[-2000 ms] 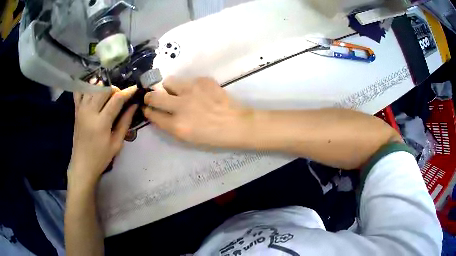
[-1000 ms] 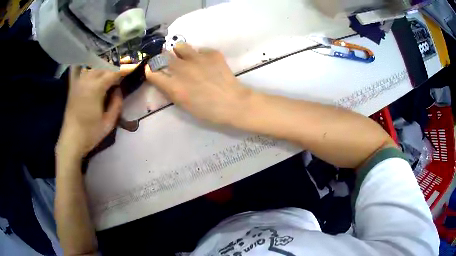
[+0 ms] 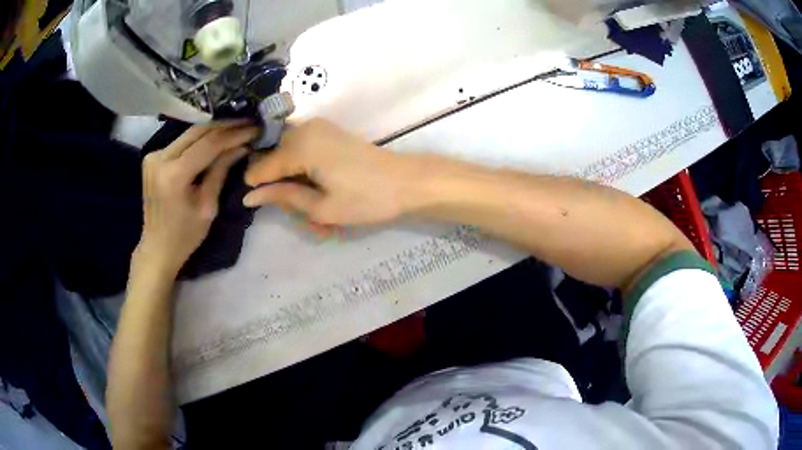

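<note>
A dark garment [image 3: 97, 220] lies heaped at the left, and part of it reaches under both hands at the sewing machine [image 3: 123, 66]. My left hand [image 3: 180, 189] holds the cloth close below the needle area, with bent fingers. My right hand [image 3: 330, 176] is just right of it, thumb and fingertips at the cloth's right edge; whether they pinch it is hidden by blur. The knurled metal knob [image 3: 276, 109] stands just above my right fingers. The needle and presser foot are mostly hidden, and no bright light shows there.
Thread snips [image 3: 611, 79] and a dark fabric scrap [image 3: 642, 39] lie at the upper right of the white table [image 3: 422, 264]. A black packet [image 3: 739, 66] lies at the right edge. A red basket [image 3: 778, 228] holds cloth beyond it.
The light at the needle has gone out. More dark cloth lies below my hands. My right hand has moved down and away from the knob; my left hand has shifted a little to the right.
</note>
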